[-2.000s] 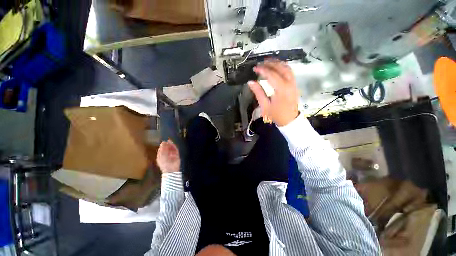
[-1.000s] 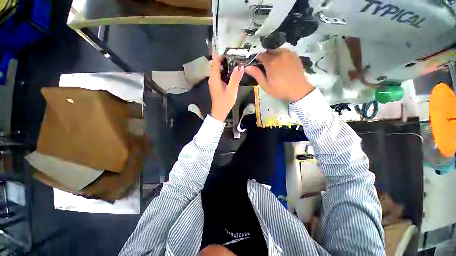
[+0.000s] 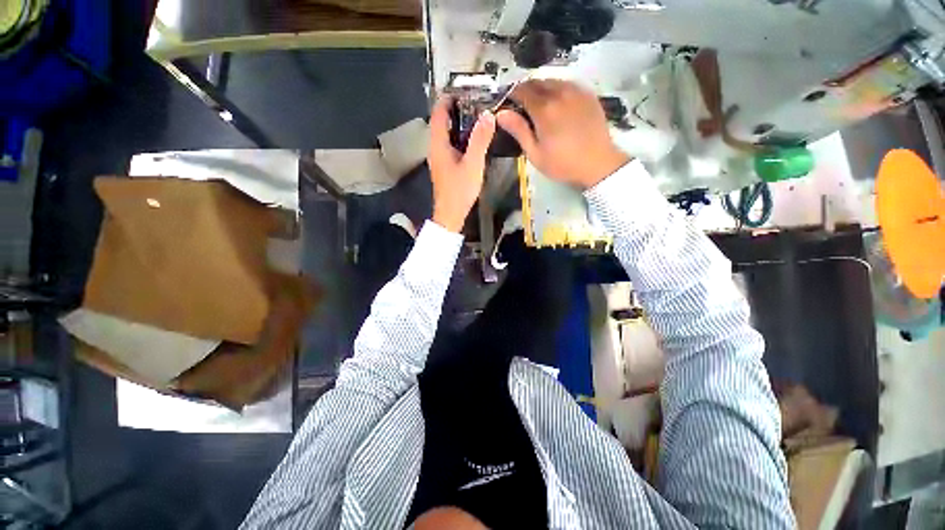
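The white-grey sewing machine stands at the top right. Its small dark metal bed area is open near the machine's left end. My left hand is at this area, thumb and fingers on either side of the dark metal parts. My right hand is just right of it, with fingertips bent together at the same spot around a thin pale metal piece. What exactly the fingertips touch is too small and partly hidden.
Brown leather panels with off-white sheets lie on a stand at left. A wooden-edged table is at the top left. A green knob and an orange disc are at right. Crumpled brown pieces lie lower right.
My left hand has risen from beside my lap to the machine bed, and my right hand has joined it there. Over the last second both hands have stayed at the metal parts.
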